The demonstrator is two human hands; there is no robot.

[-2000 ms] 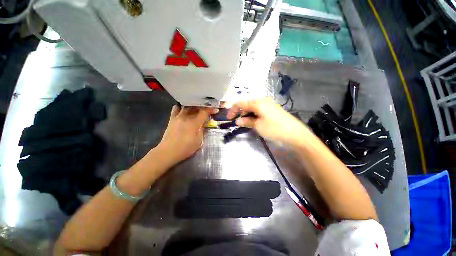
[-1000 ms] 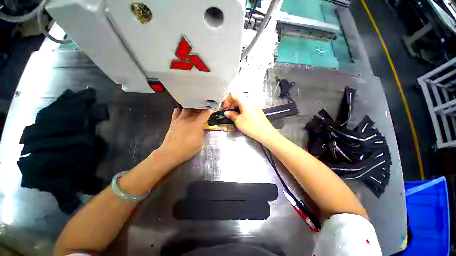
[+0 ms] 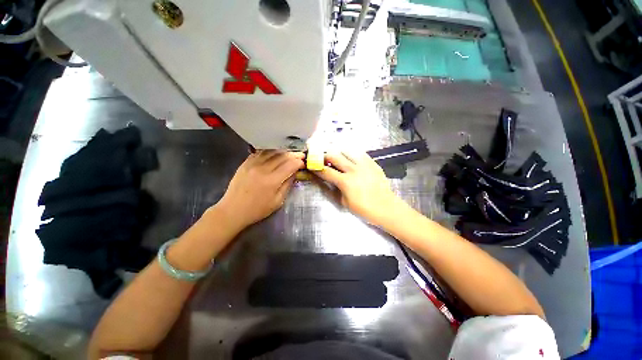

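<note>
My left hand (image 3: 264,184) lies under the sewing machine head (image 3: 211,63), fingertips at the needle area. My right hand (image 3: 357,184) meets it there, fingers bent at a small yellow piece (image 3: 315,161) between the fingertips. A black strip with a light line (image 3: 401,154) sticks out to the right behind my right hand. The fingers and head hide the needle and whatever lies under the fingertips, so I cannot tell what either hand grips. Two plain black strips (image 3: 324,280) lie side by side near the table's front edge.
A plain black fabric pile (image 3: 95,200) lies left, a light-lined pile (image 3: 503,200) right. A red-and-dark tool (image 3: 436,299) lies beside my right forearm. A black lump with cord (image 3: 410,112) lies at the back. A blue bin (image 3: 619,302) stands right of the table (image 3: 211,239).
My right hand has shifted from the black piece by the needle onto the yellow piece, which now looks raised. The light-lined strip still sticks out right. My left hand stays under the head.
</note>
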